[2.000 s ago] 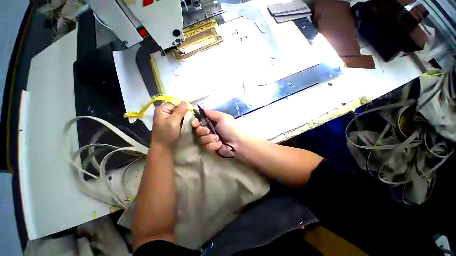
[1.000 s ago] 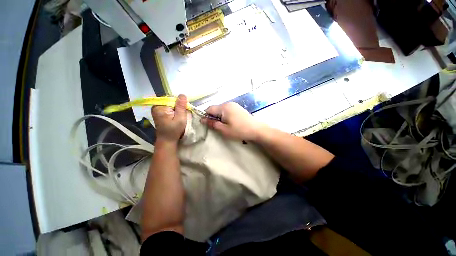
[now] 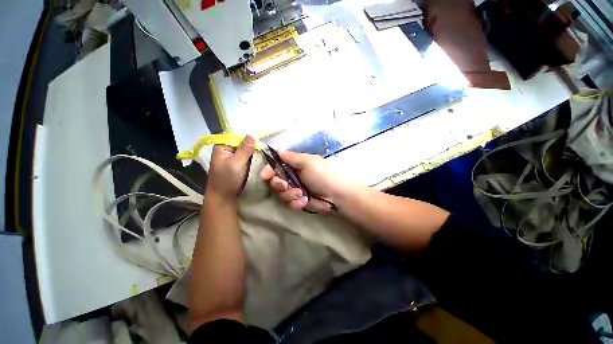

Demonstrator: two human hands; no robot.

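My left hand [image 3: 230,166] pinches a bright yellow strip [image 3: 214,140] together with the top of the beige fabric piece [image 3: 289,235]. The strip's free end curves out to the left. The fabric hangs from my left hand over the table's edge onto my lap, below both forearms. My right hand [image 3: 299,181] is closed around dark thread snips [image 3: 285,173]. Their tips point up and left, close to the strip beside my left thumb. I cannot tell whether the blades touch it. Beige straps [image 3: 151,166] loop out to the left of the fabric.
A white sewing machine head [image 3: 218,30] and a yellow-edged clamp frame [image 3: 275,56] are ahead. A metal plate [image 3: 396,113] lies along the table's near side. Brown pieces [image 3: 460,44] lie at back right. A tangled strap pile [image 3: 548,195] is at right.
A second ago the strip stretched straighter to the left; now it curves. My right hand has turned, so the snips' tips point up and left and more of them shows. The camera view has shifted slightly.
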